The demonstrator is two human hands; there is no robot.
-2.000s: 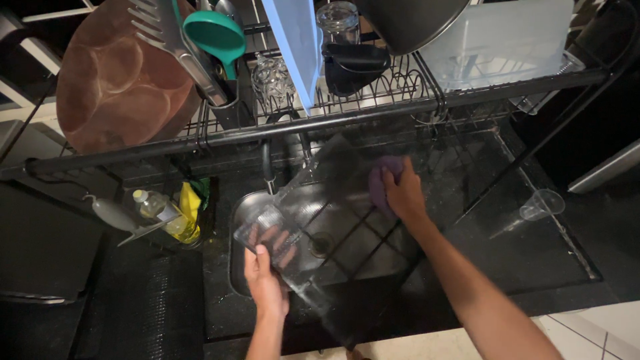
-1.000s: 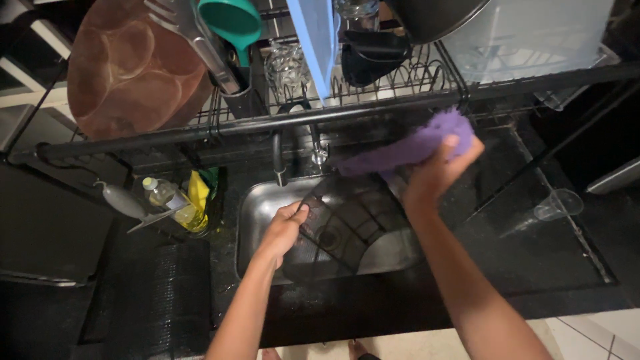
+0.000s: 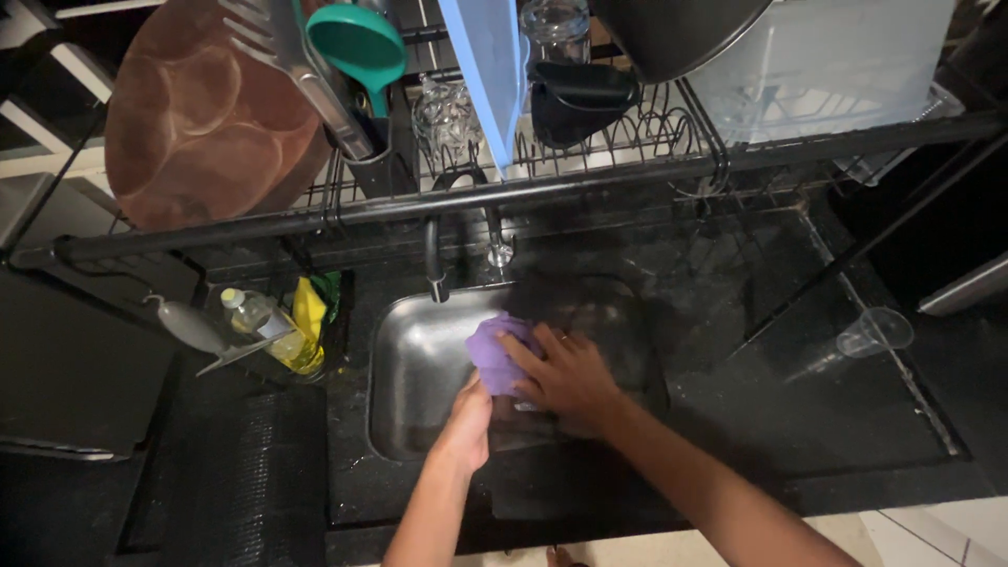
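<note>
Over the steel sink, a dark see-through panel shades the right part of the basin; its outline is hard to make out. My left hand grips its near-left edge, the fingertips hidden under a purple cloth. With fingers bent and partly spread, my right hand presses the cloth from the right side. The black faucet rises just behind the basin.
Above the sink runs a black dish rack with a blue board, a green ladle and a brown round dish. A soap bottle stands left; a clear plastic cup lies right.
The purple cloth, earlier raised in my right hand at the right, is now bunched against my left hand. My right hand has moved left, over the sink.
</note>
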